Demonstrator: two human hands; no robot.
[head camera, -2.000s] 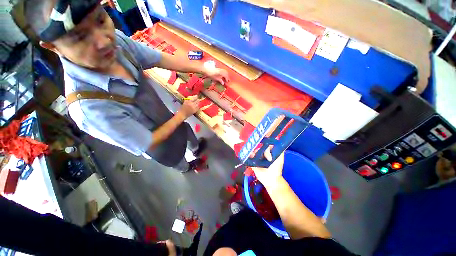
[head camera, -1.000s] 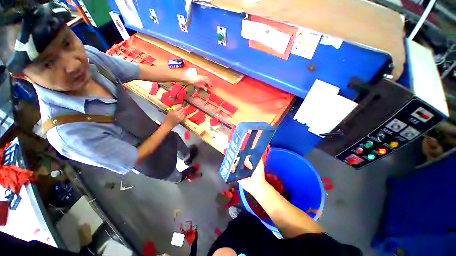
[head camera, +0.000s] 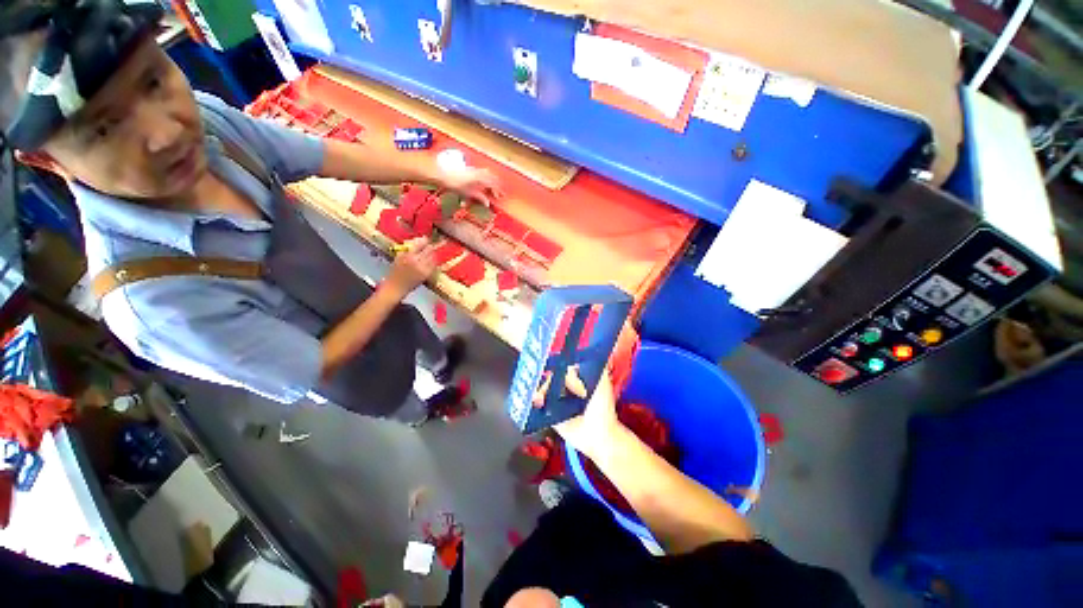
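Observation:
My right hand (head camera: 590, 416) holds a blue cutting die (head camera: 568, 356) by its lower side, raised and tilted in front of me. The die is a box-like frame with open cells; my fingertips and red show through them, and white marks run along its left side. My left hand cannot be made out. A small rounded skin-coloured patch is cut off by the bottom edge; I cannot tell what it is.
A person in a cap and apron stands at left, both hands over red pieces on the press bed (head camera: 618, 220). A blue bin (head camera: 719, 434) with red scraps stands below my forearm. The press control box (head camera: 909, 321) is at right.
The view has swung right, so the person and press sit further left. The die has turned more upright and shifted left in my right hand. The hand at the bottom left has gone out of view.

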